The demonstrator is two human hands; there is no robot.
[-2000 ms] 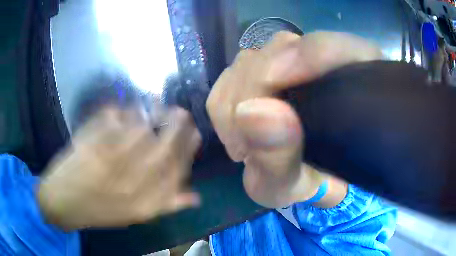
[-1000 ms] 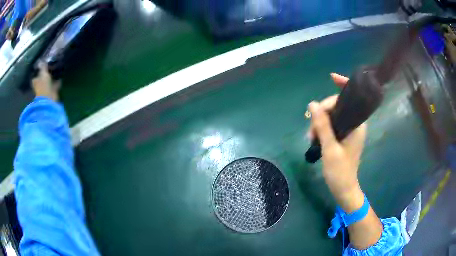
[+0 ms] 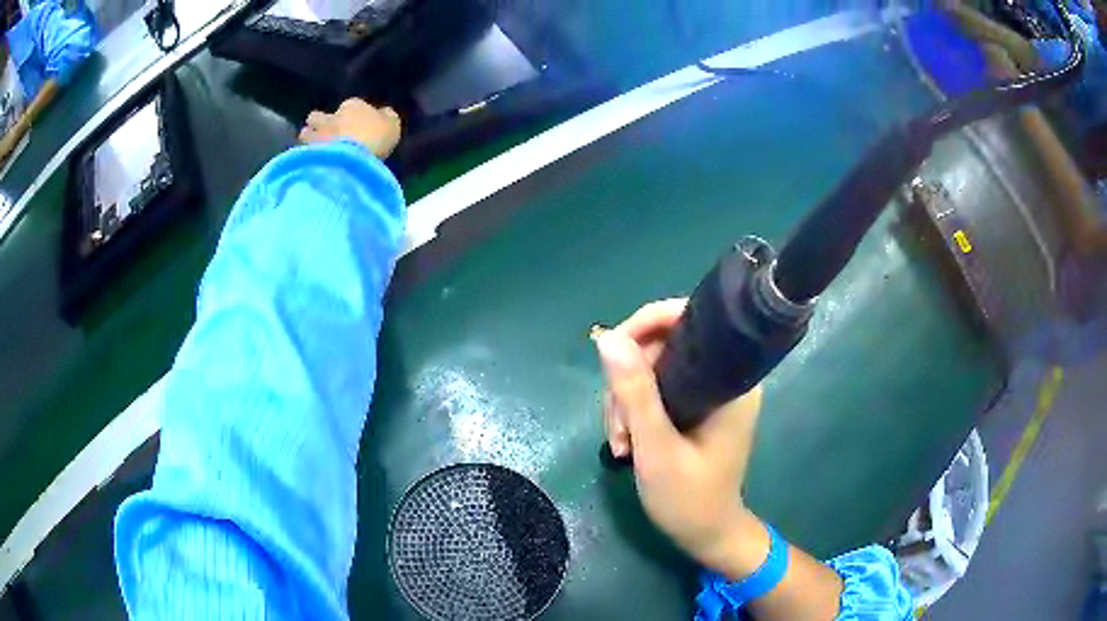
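Observation:
My right hand is closed around the dark cylinder of an electric screwdriver, its nose pointing down toward the bench, its cable running to the upper right. My left hand is stretched far forward past the white strip, at the near edge of a black-framed device unit with a silver-grey sheet. The fingers look curled, and I cannot tell whether they grip it. A round screw tray lies near me on the green bench, with dark screws heaped on its right side.
Another device unit lies at the far left, and a further one at the top. A white-edged strip crosses the bench. Another person's blue sleeve shows at the upper left. A white basket-like item is at the lower right.
My left hand has moved from the unit at the far left to the units at the top centre. That left unit now lies free. My right hand still holds the screwdriver, now nearer the tray.

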